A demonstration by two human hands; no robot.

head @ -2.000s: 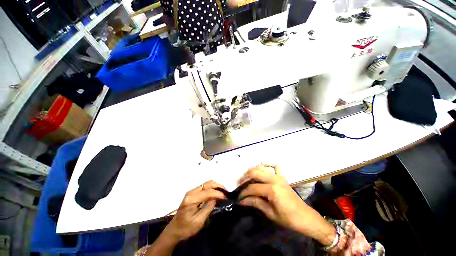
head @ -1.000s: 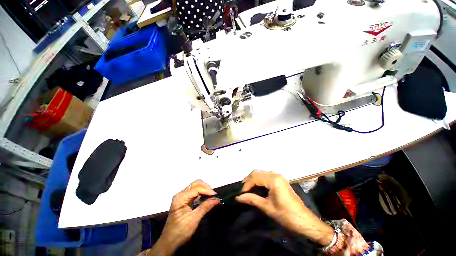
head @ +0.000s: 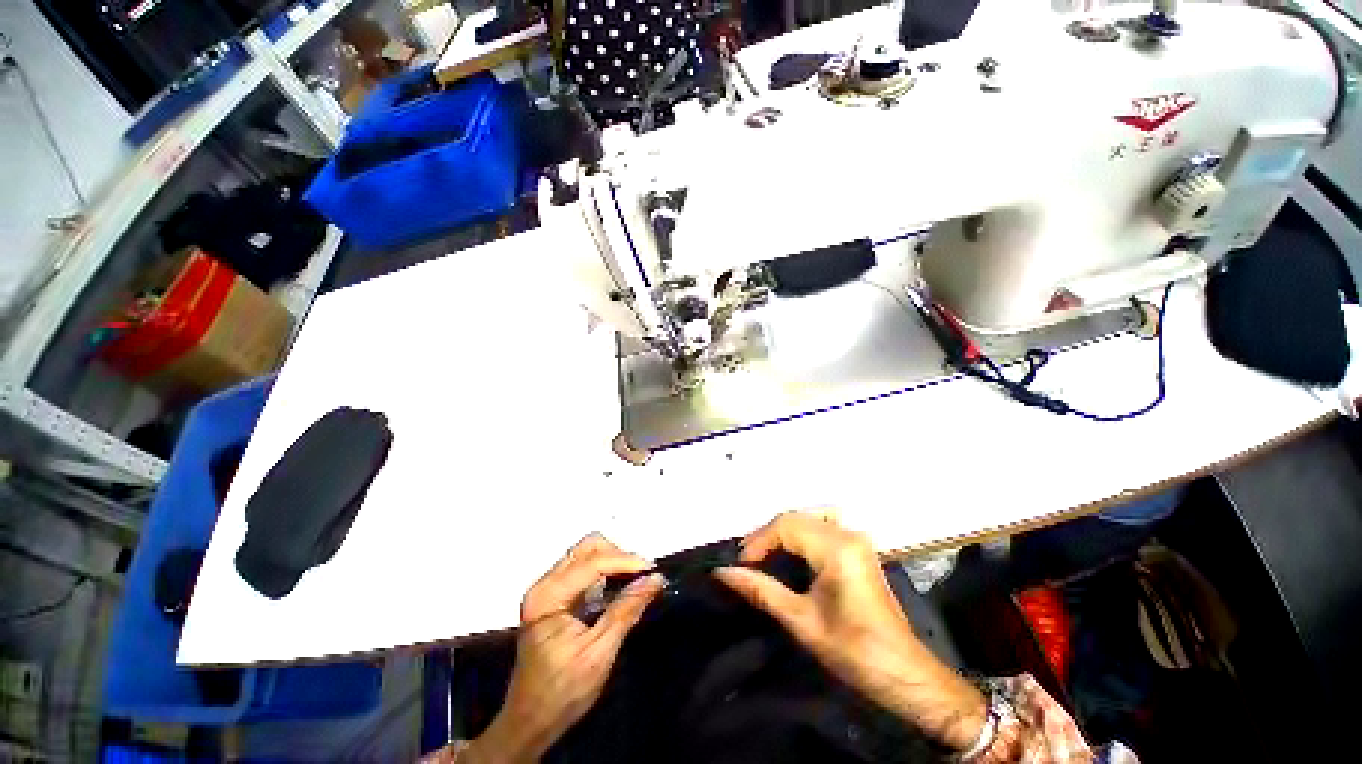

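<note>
My left hand (head: 575, 634) and my right hand (head: 837, 615) pinch the edge of a black fabric workpiece (head: 699, 564) between thumbs and fingers, at the table's front edge. The part below the hands merges with dark clothing, so its outline is hard to tell. Small pale glints show on the edge by the left thumb. The white sewing machine (head: 926, 135) stands behind the hands. Its presser foot area (head: 695, 351) is beside a bright lamp spot, with no fabric held in the hands under it.
A black pouch (head: 315, 500) lies on the white table (head: 448, 448) at left, another (head: 822, 266) behind the needle, another (head: 1282, 306) at far right. Red-handled snips (head: 947, 332) and a black cord lie by the machine base. Blue bins (head: 418, 157) stand at left. A person in polka dots (head: 627, 52) is behind.
The hands moved slightly apart from their closer position two seconds ago, and more of the black edge shows between them. Both still grip it. The camera view has shifted a little.
</note>
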